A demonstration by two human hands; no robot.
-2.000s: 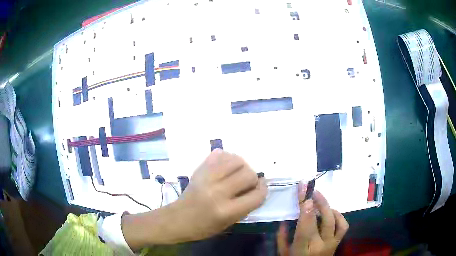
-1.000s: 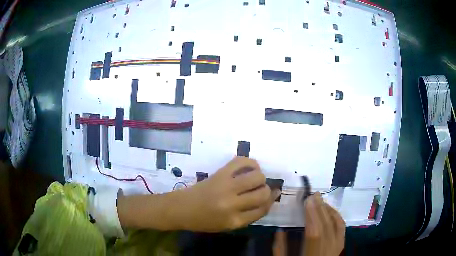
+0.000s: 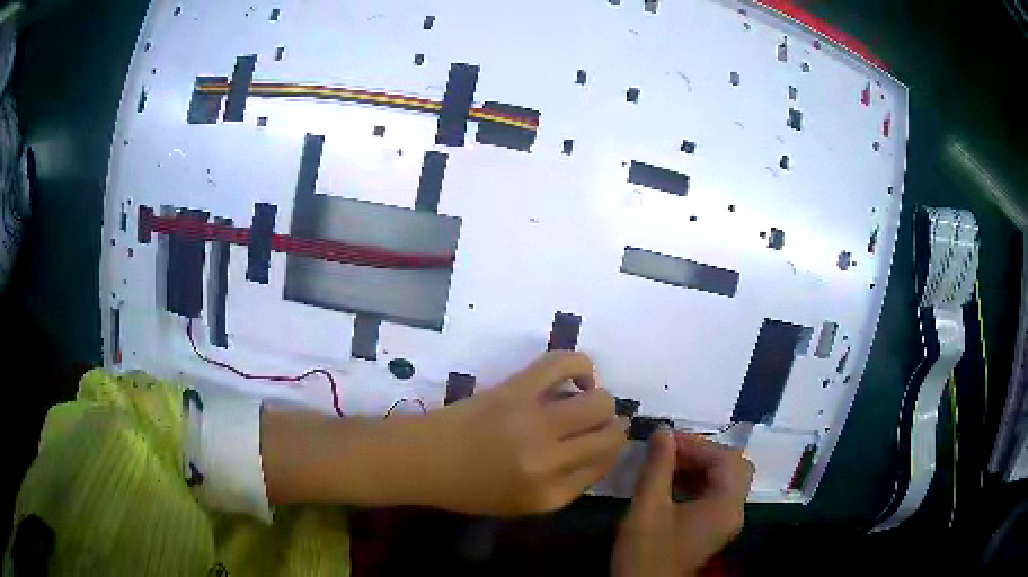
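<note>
The white back panel [image 3: 541, 225] lies flat in front of me, slightly turned. My left hand [image 3: 541, 434], from a yellow sleeve with a white cuff, rests on its near edge, fingers curled. A small pale spot shows between them; I cannot tell what it is or whether they hold anything. My right hand [image 3: 688, 490] pinches a black tape piece [image 3: 649, 428] at the near edge, right of my left hand. A thin lead wire [image 3: 265, 375] runs along the near left edge and passes behind my left forearm. Its right end shows near a dark rectangle.
A red wire bundle [image 3: 361, 253] and a multicolour wire harness [image 3: 349, 98] cross the panel's left half under dark tape pieces. Adhesive tape strips [image 3: 930, 383] lie right of the panel on the dark-green bench [image 3: 958, 113]. A red foam edge [image 3: 817, 28] shows at the far right.
The black tape piece in my right hand has moved left and down onto the near edge, beside my left fingertips. The panel appears turned clockwise, with its right side lower in view.
</note>
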